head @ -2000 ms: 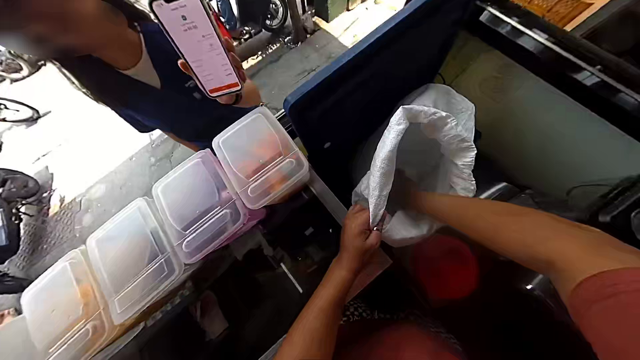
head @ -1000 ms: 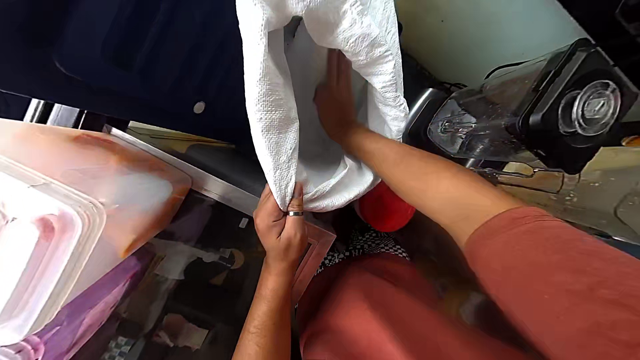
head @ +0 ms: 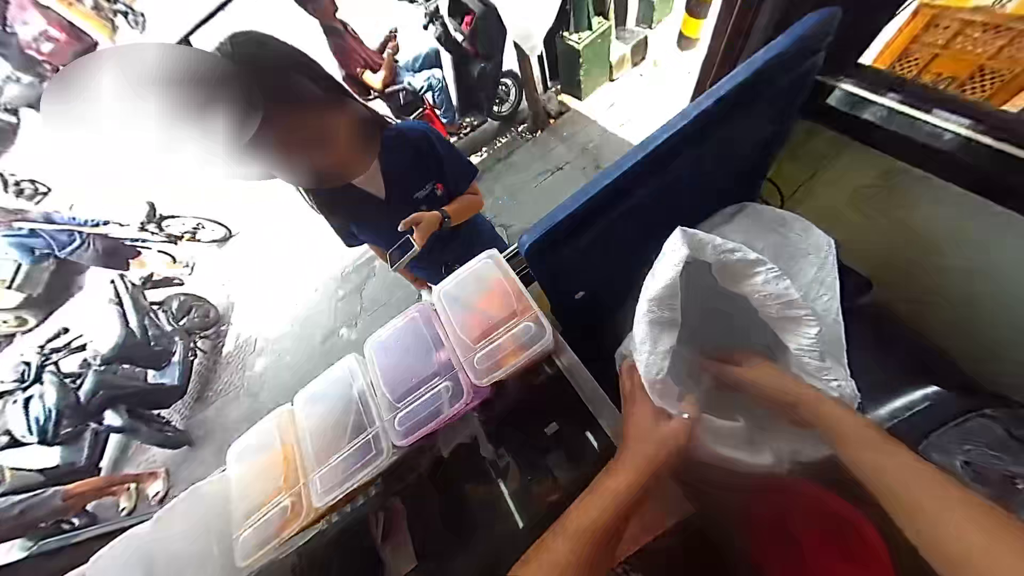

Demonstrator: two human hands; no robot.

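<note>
A white woven sack (head: pixel 808 320) stands with its mouth open at the right of the view, its rim folded outward. My left hand (head: pixel 652 424) grips the near left edge of the rim, and a ring shows on one finger. Inside the mouth is my right hand (head: pixel 744 380), blurred, its fingers pointing left; whether it holds anything cannot be told. The bottom and contents of the sack are hidden.
Plastic containers with translucent lids (head: pixel 416 372) line the dark glass counter (head: pixel 480 480). Beyond them a person (head: pixel 424 184) holds a phone (head: pixel 402 252). A blue panel (head: pixel 680 136) rises behind the sack; a red round thing (head: pixel 808 528) lies below. Motorcycles and other people are in the street.
The view has swung widely and back. The person across the counter has lowered the phone, which was held up with its screen toward me. My left hand still grips the sack's rim.
</note>
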